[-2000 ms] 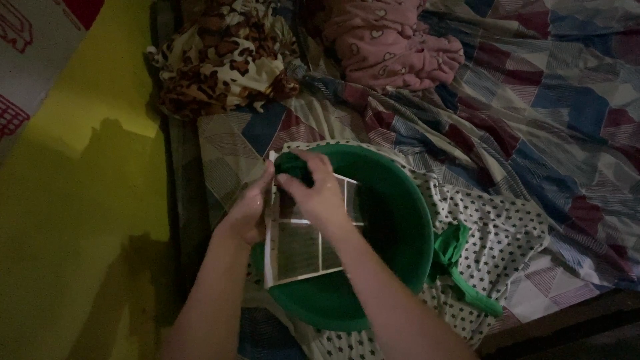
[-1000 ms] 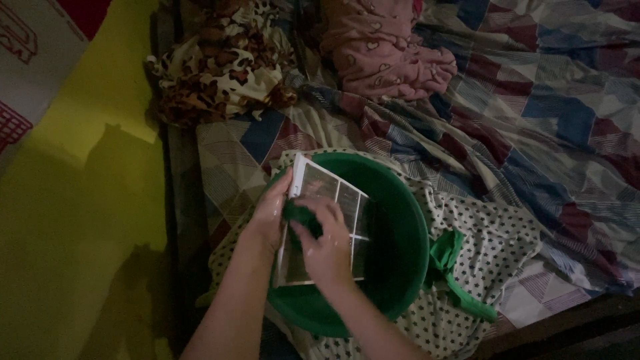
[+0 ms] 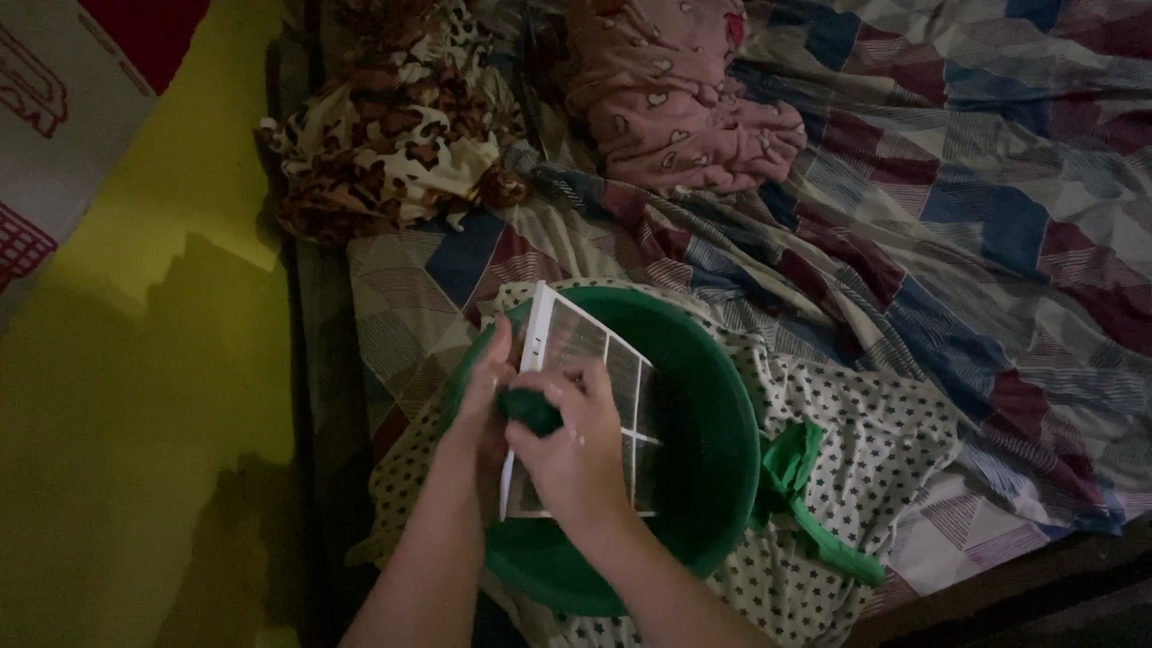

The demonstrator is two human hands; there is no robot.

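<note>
A white plastic frame with mesh panels (image 3: 636, 396), divided by thin ribs, is tilted inside a green plastic basin (image 3: 740, 432). My left hand (image 3: 486, 396) grips the frame's left edge; its fingers are partly hidden behind the frame. In my right hand (image 3: 576, 432) is a dark green scrubbing pad (image 3: 531, 411), pinched between thumb and fingers at the left rim of the frame. White specks that look like suds dot both hands. The lower part of the frame is partly covered by my right hand and wrist.
Beneath the basin lies a star-patterned cloth (image 3: 864, 432) on a bed with a patchwork-print sheet (image 3: 990, 225). A knotted green cloth strip (image 3: 810, 513) lies right of the basin. Farther back are a crumpled brown-and-white cloth (image 3: 396, 135) and a pink heart-print blanket (image 3: 675, 117). A yellow surface (image 3: 180, 360) is at left.
The frame has turned in the basin, its top edge now sloping down to the right more steeply than two seconds ago. My right hand with the pad has moved down along the frame's left side.
</note>
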